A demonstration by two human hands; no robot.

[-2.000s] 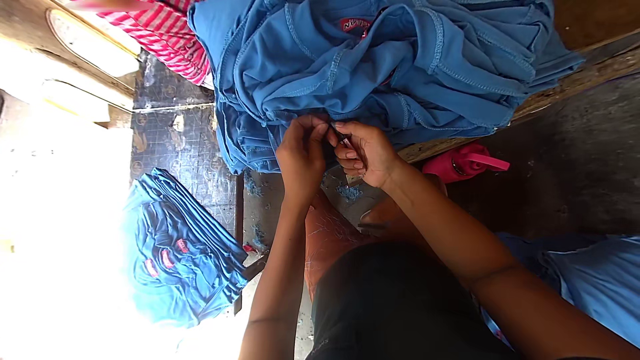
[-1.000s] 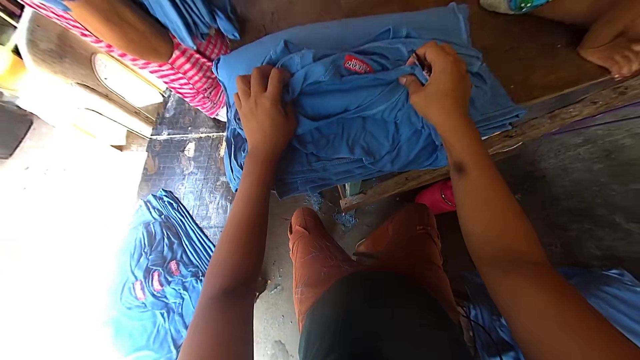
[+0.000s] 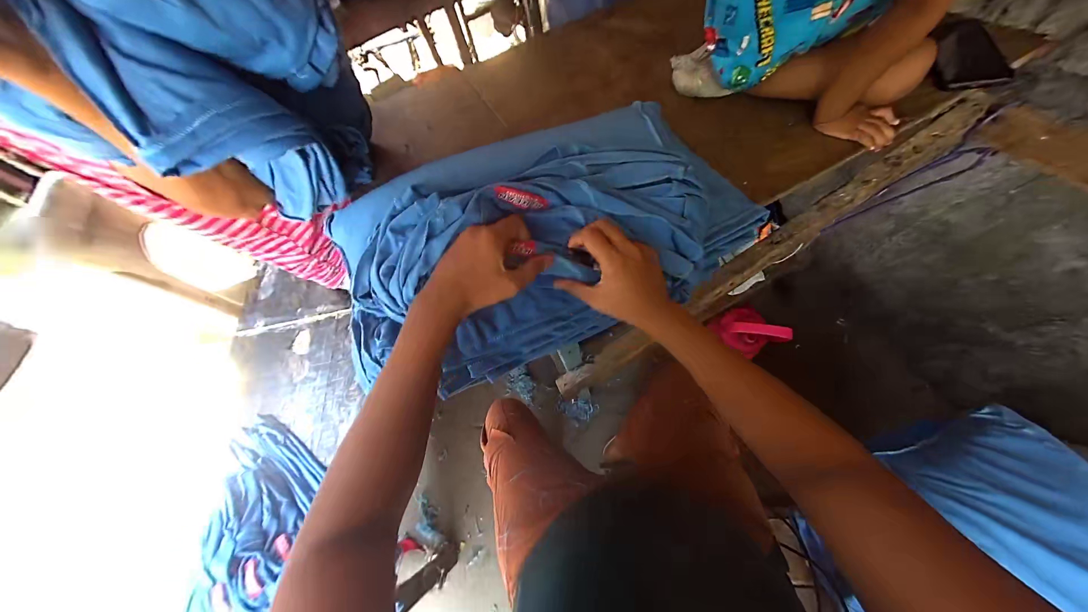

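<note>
A pile of blue garments (image 3: 629, 178) lies on the wooden bench, with red oval patches (image 3: 522, 198) bearing writing. Over its front part, my left hand (image 3: 489, 268) pinches the blue cloth near a second red patch, thumb and fingers together. My right hand (image 3: 619, 272) is just to the right, with a small dark object (image 3: 583, 257) partly showing under its curled fingers; what it is cannot be told. Blue fabric runs between the two hands.
A wooden bench (image 3: 493, 106) carries the pile. Another person's hand (image 3: 858, 126) rests at its right edge; a person at left holds blue cloth (image 3: 238, 127). A pink container (image 3: 748, 331) stands below the bench edge. More blue garments (image 3: 255, 518) lie lower left, others (image 3: 994, 484) lower right.
My hands were spread apart on the pile a second ago and are now close together. The view has shifted, showing more of the bench and of both other people.
</note>
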